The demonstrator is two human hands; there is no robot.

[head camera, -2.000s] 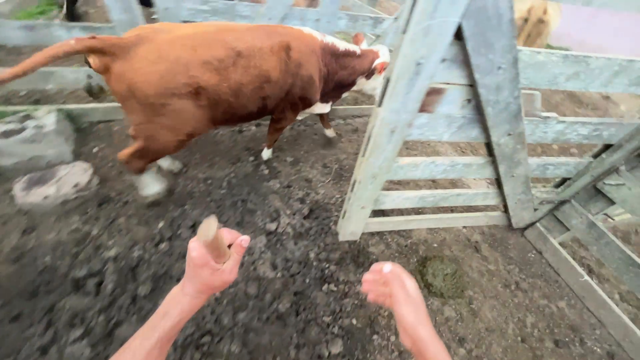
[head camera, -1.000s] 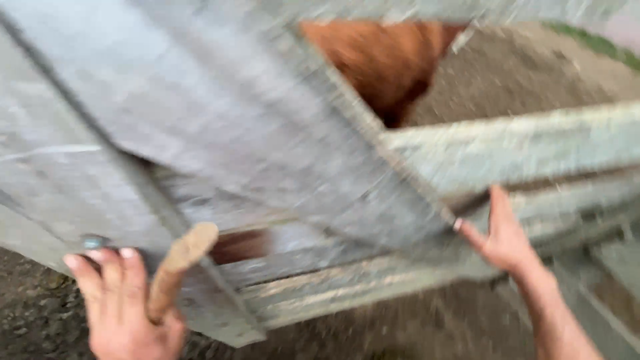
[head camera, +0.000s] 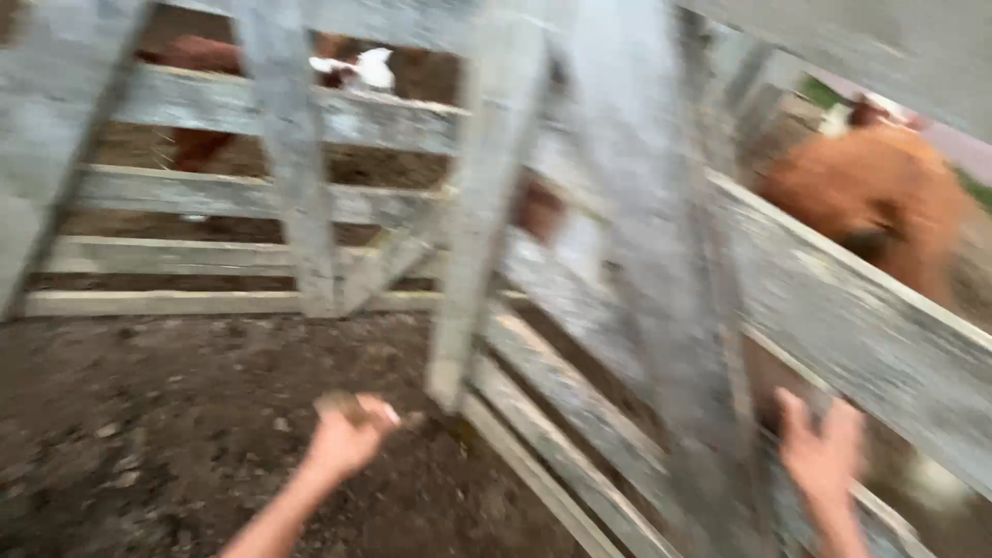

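Note:
My left hand [head camera: 349, 434] is closed around a wooden stick [head camera: 341, 404], whose blunt end shows above the fist, over the dirt ground. At the right, my right hand [head camera: 823, 446] has its fingers spread close to the boards of a weathered wooden gate [head camera: 845, 267]; blur hides whether it touches them. Beyond the gate's upper boards stands a brown cow [head camera: 876, 186] with a white-marked head. The gate's wide upright plank [head camera: 659, 256] runs down between my hands.
A slatted wooden fence [head camera: 194, 190] crosses the upper left, with a brown and white animal [head camera: 360, 70] behind it. A fence post [head camera: 488, 201] stands at the corner. Trodden dirt [head camera: 194, 434] with small stones lies at the lower left.
The view has swung a lot. My left hand, earlier against the gate's planks with the stick, is now away from them over the dirt. The cow shows farther off beyond the boards.

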